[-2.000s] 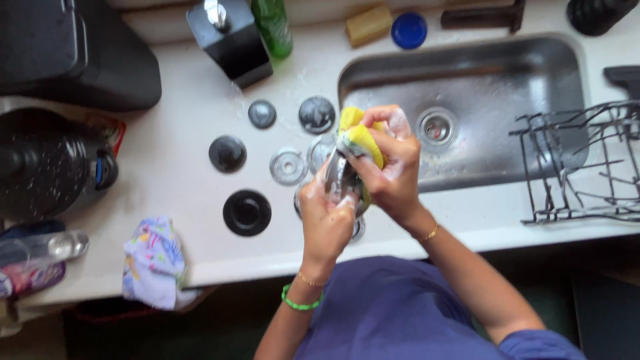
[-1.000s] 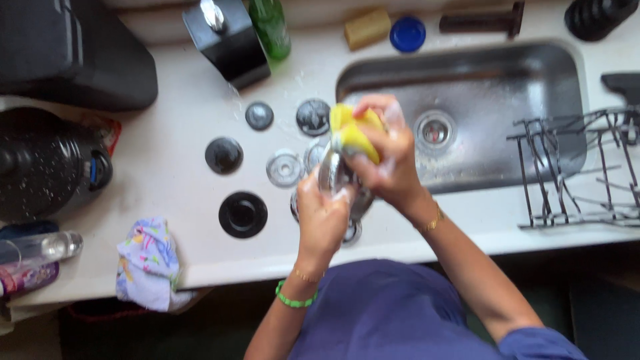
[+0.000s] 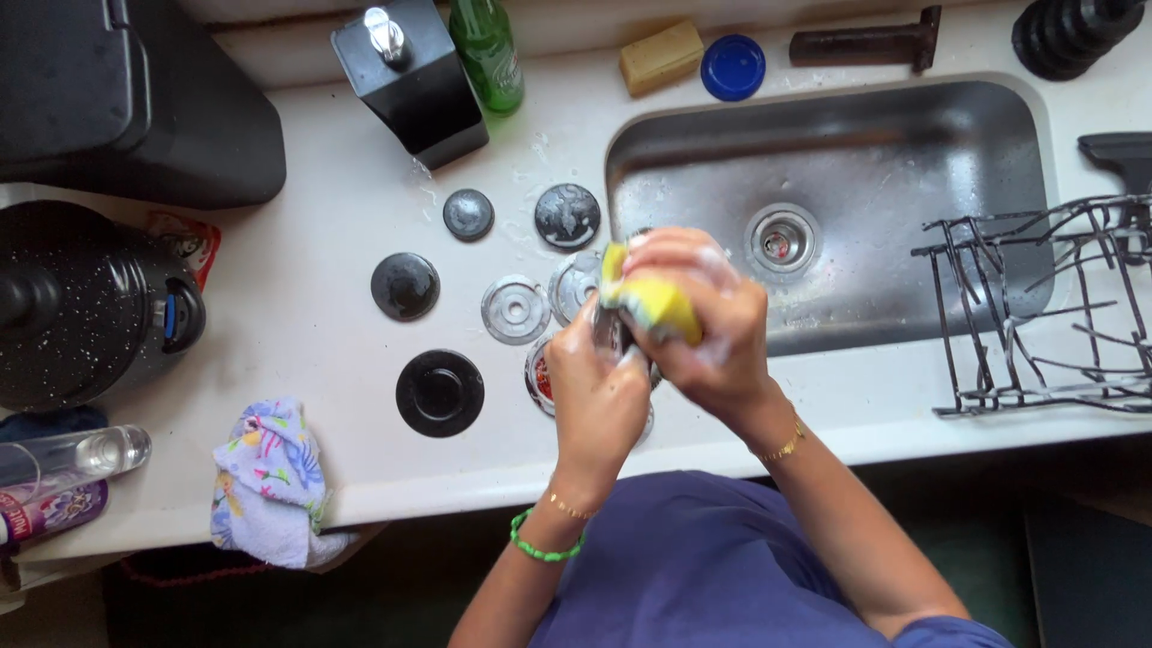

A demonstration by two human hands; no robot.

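My left hand (image 3: 598, 391) grips a round dark metal stove burner part (image 3: 614, 333), tilted on edge and partly hidden by my fingers. Pressed against it is a soapy yellow sponge (image 3: 664, 306) in my right hand (image 3: 711, 315); suds cover those fingers. Black burner caps lie on the counter: a small one (image 3: 469, 214), a wet one (image 3: 567, 217), one farther left (image 3: 405, 286) and a larger one (image 3: 440, 393). Pale metal burner rings (image 3: 515, 309) sit left of my hands, and more round parts are partly hidden beneath them.
A steel sink (image 3: 864, 306) is at right, with a black wire rack (image 3: 963, 315) over its edge. Behind stand a soap dispenser (image 3: 423, 99), green bottle (image 3: 490, 58), soap bar (image 3: 661, 58), blue lid (image 3: 733, 67) and plunger (image 3: 1071, 36). Left are a pot (image 3: 63, 306) and cloth (image 3: 270, 486).
My right hand and the sponge have shifted over the part in my left hand, which has turned more edge-on. The caps on the counter have stayed in place.
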